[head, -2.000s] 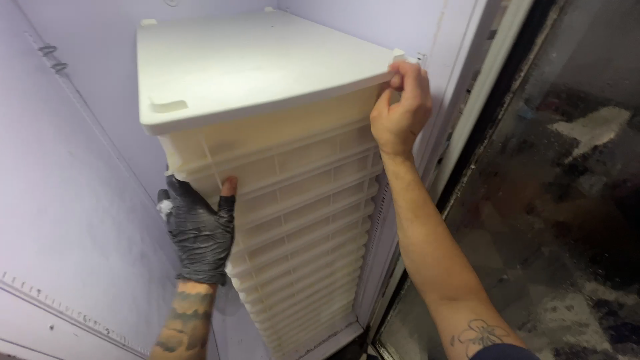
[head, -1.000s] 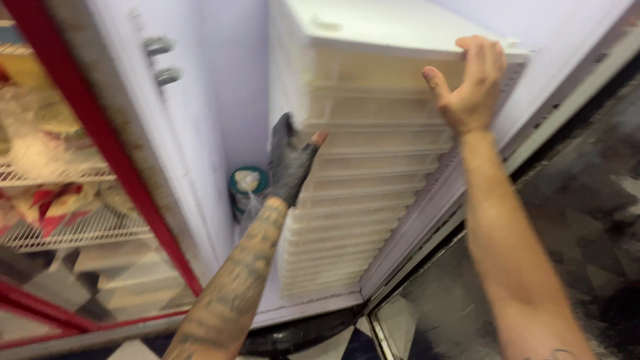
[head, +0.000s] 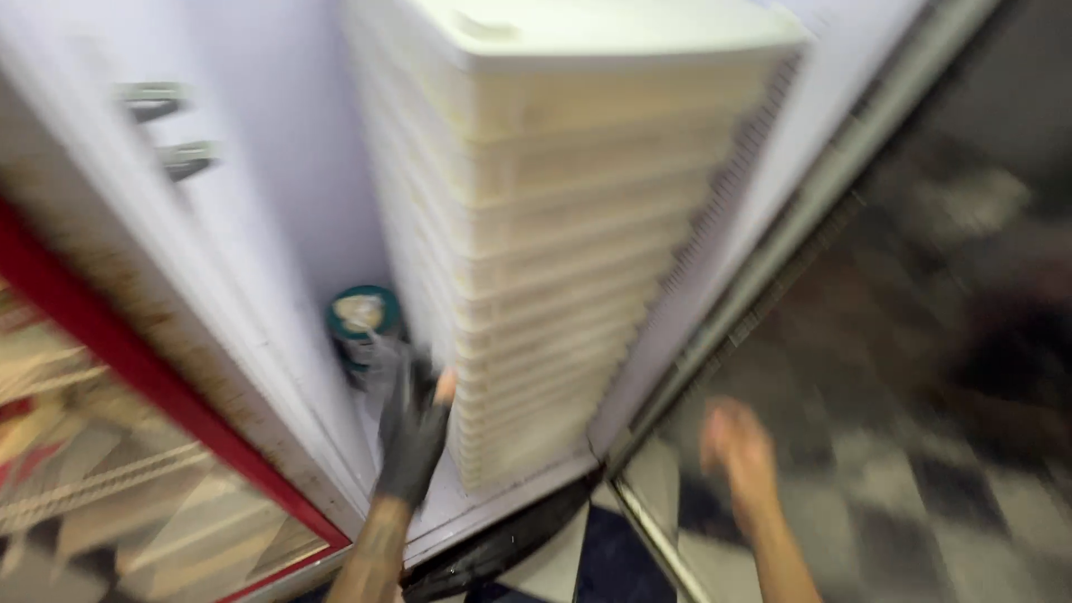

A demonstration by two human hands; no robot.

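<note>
A tall stack of white plastic trays [head: 578, 251] stands inside a white-walled cabinet, topped by a white lid [head: 636, 33]. Low at the stack's left front edge is my left hand [head: 414, 427], in a black glove with the thumb tip bare; the thumb is at the tray edges, and blur hides how firmly it touches. Clear plastic film shows beside its fingers. My bare right hand [head: 737, 444] is off the stack, low on the right in front of the dark glass door, fingers blurred, with no object visible in it.
A teal-rimmed round container [head: 362, 314] stands behind the left hand. Metal clips [head: 155, 100] sit on the left wall. A red-framed glass case [head: 167, 385] with wire shelves is at left. The glass door [head: 879, 276] stands at right, over a checkered floor [head: 624, 544].
My right hand has left the top corner of the stack and moved down to the right. My left hand has slid lower along the stack's left edge. The view has swung left and down.
</note>
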